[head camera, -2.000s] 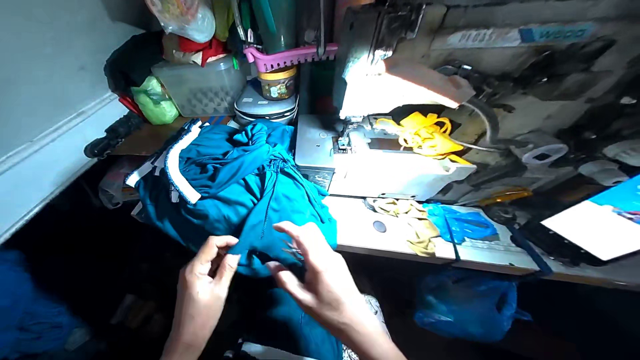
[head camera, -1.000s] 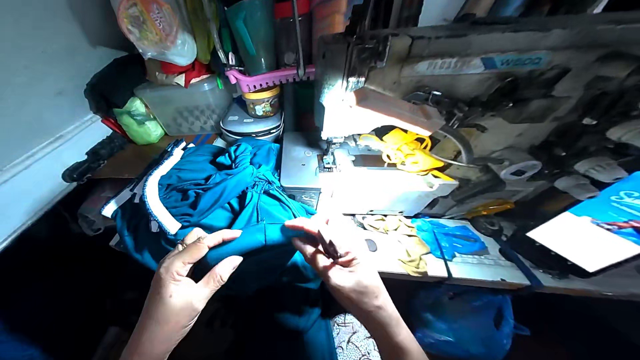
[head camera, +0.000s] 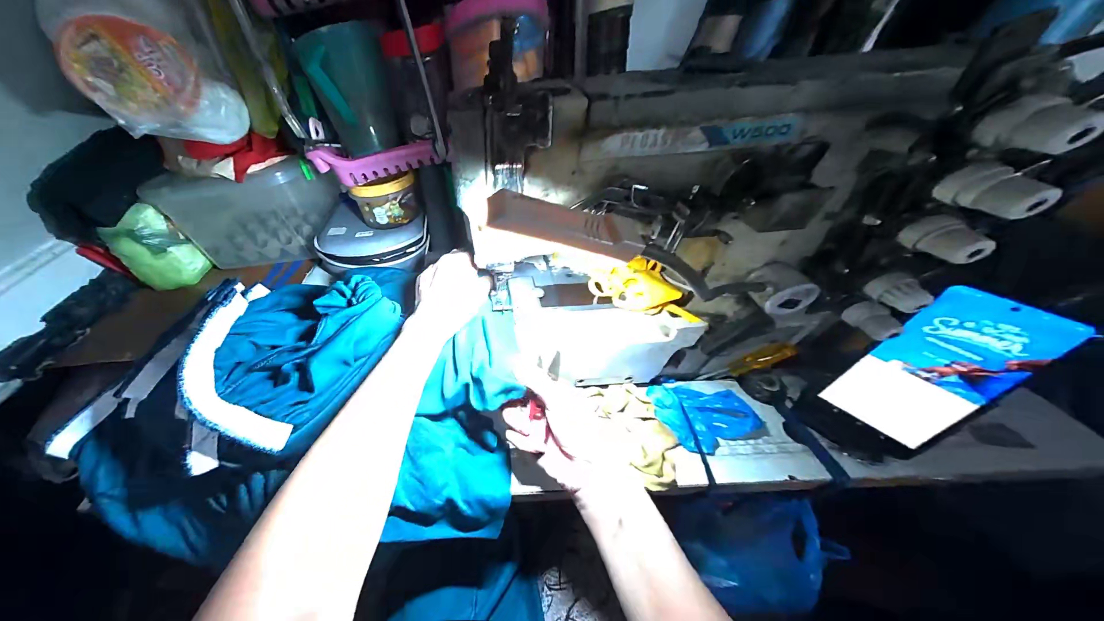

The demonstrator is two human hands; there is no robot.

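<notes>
Teal fabric (head camera: 461,448) hangs over the table's front edge, with its upper part at the needle area of an industrial sewing machine (head camera: 552,138). My left hand (head camera: 448,289) rests on the fabric just left of the presser foot (head camera: 500,293); its fingertips are washed out by glare. My right hand (head camera: 552,427) grips the fabric's right side, in front of the machine bed (head camera: 608,341), with a small red-handled tool (head camera: 535,416) in the curled fingers. More bunched teal fabric (head camera: 302,345), with a white fuzzy-edged strip (head camera: 216,379) on it, lies to the left.
Yellow fabric strips (head camera: 638,289) sit on the machine bed. Beige cloth (head camera: 642,440), a blue plastic piece (head camera: 707,414) and a tablet-like item (head camera: 949,371) lie to the right. A blue plastic bag (head camera: 759,552) hangs below the table edge. Plastic tubs (head camera: 250,211) and a pink basket (head camera: 375,164) stand behind.
Both hands have moved forward to the machine from the near edge of the table, where they held a fabric edge. The teal fabric in them now reaches the presser foot area.
</notes>
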